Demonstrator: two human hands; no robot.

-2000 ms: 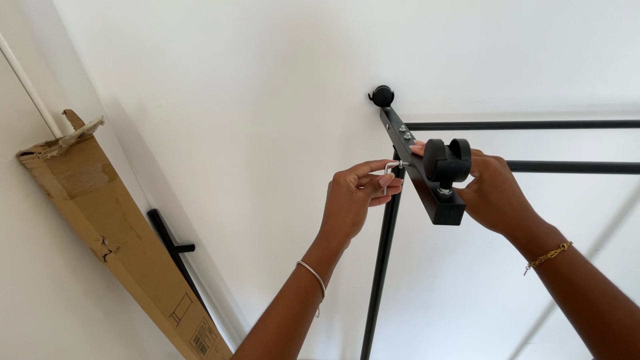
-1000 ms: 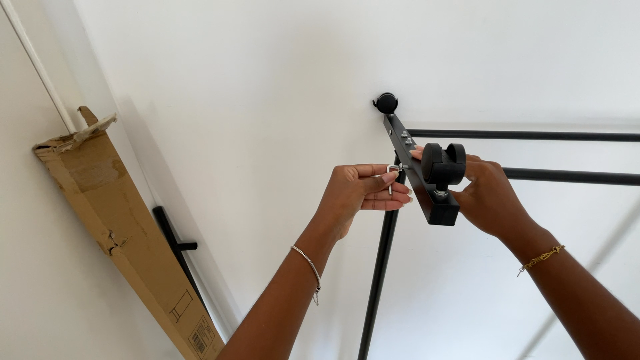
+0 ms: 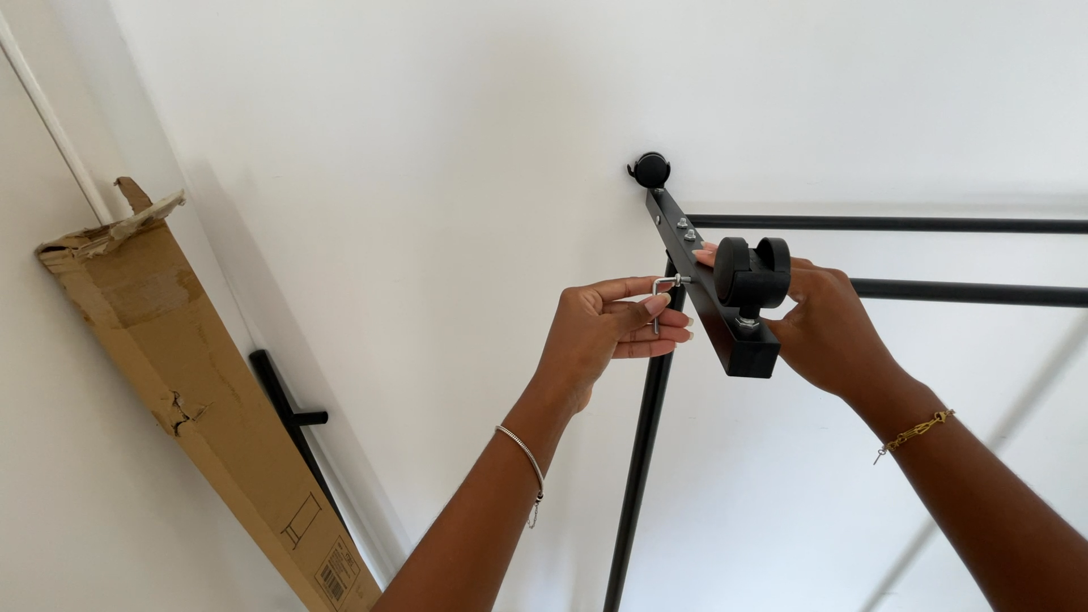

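Observation:
Between the thumb and fingers of my left hand (image 3: 616,327) is a small L-shaped hex key (image 3: 656,308). Its end meets a silver bolt (image 3: 678,280) that sticks out from the side of a black metal base bar (image 3: 710,297). My right hand (image 3: 820,327) grips this bar from the other side, partly hidden behind a black twin-wheel caster (image 3: 752,272) fixed near the bar's close end. Another black caster (image 3: 652,170) sits at the far end. Two silver bolt heads or nuts (image 3: 686,229) show along the bar between the casters.
Black metal tubes run right from the bar, an upper one (image 3: 892,224) and a lower one (image 3: 969,291); another tube (image 3: 642,459) runs down. A long torn cardboard box (image 3: 212,365) leans at left, with a black tube with a short side stub (image 3: 276,387) behind it. A white wall stands behind.
The fingers of my left hand have shifted a little around the hex key, whose short arm now meets the bolt. My right hand has stayed on the bar.

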